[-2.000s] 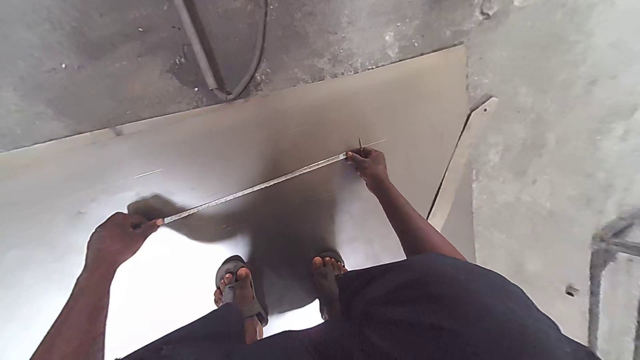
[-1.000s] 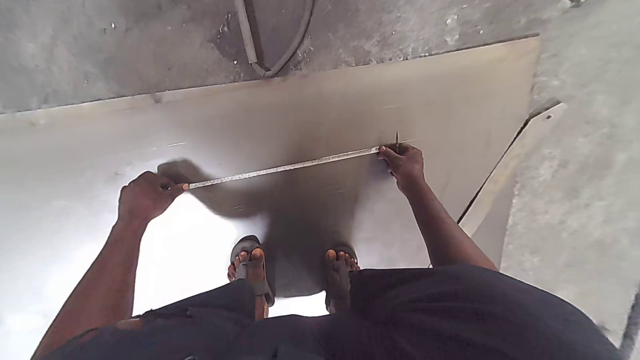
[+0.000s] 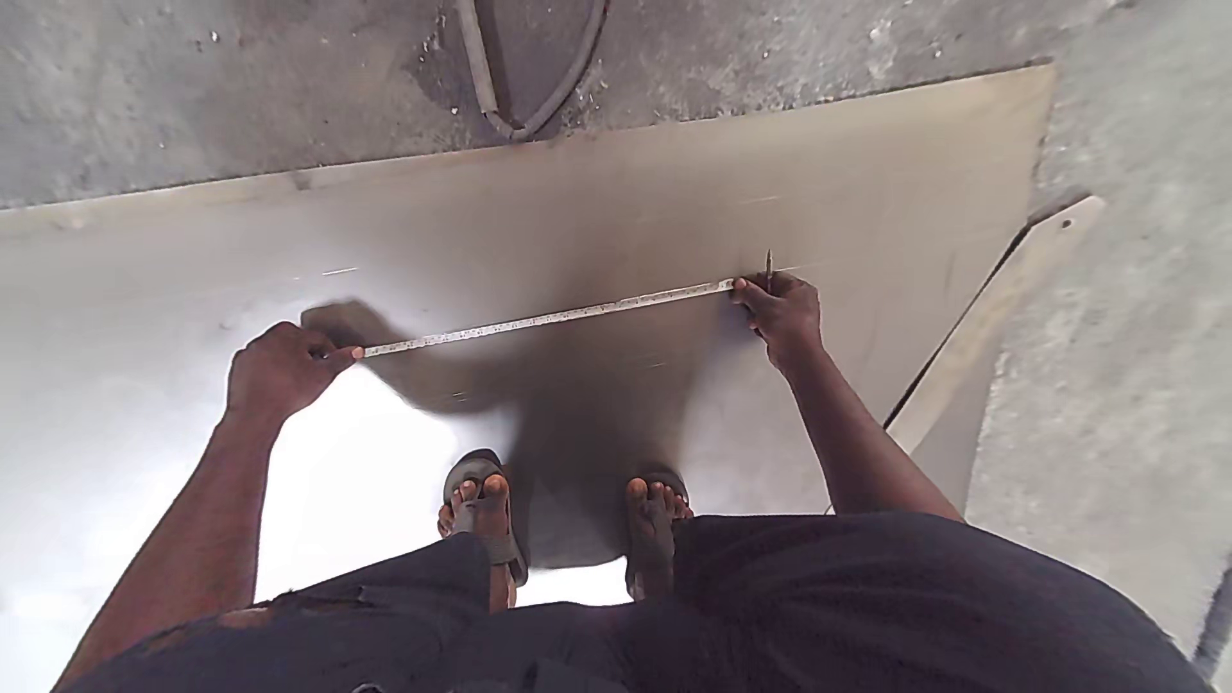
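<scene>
A pale measuring tape or flat rule [image 3: 549,319] with fine markings stretches between my hands over a smooth, shiny sheet [image 3: 539,221], probably metal. Its left end is pinched by my left hand [image 3: 287,371], thumb toward the strip. At its right end my right hand [image 3: 784,316] grips it between thumb and finger. A thin pointed marking tool [image 3: 769,265] also sticks up from the fingers of my right hand. Short light lines are scratched or drawn on the sheet, one by the right fingertips, others above the left hand and nearer the middle.
My sandalled feet [image 3: 489,510] stand on the sheet. Beyond its far edge, a grey hose or bent pipe [image 3: 553,106] lies on the rough concrete floor [image 3: 289,87]. A pale strip with a hole near its tip [image 3: 1011,279] lies slanted at the right, overlapping the sheet's edge.
The view has shifted and turned somewhat. Both hands keep hold of the strip's ends throughout, and it stays stretched over the sheet.
</scene>
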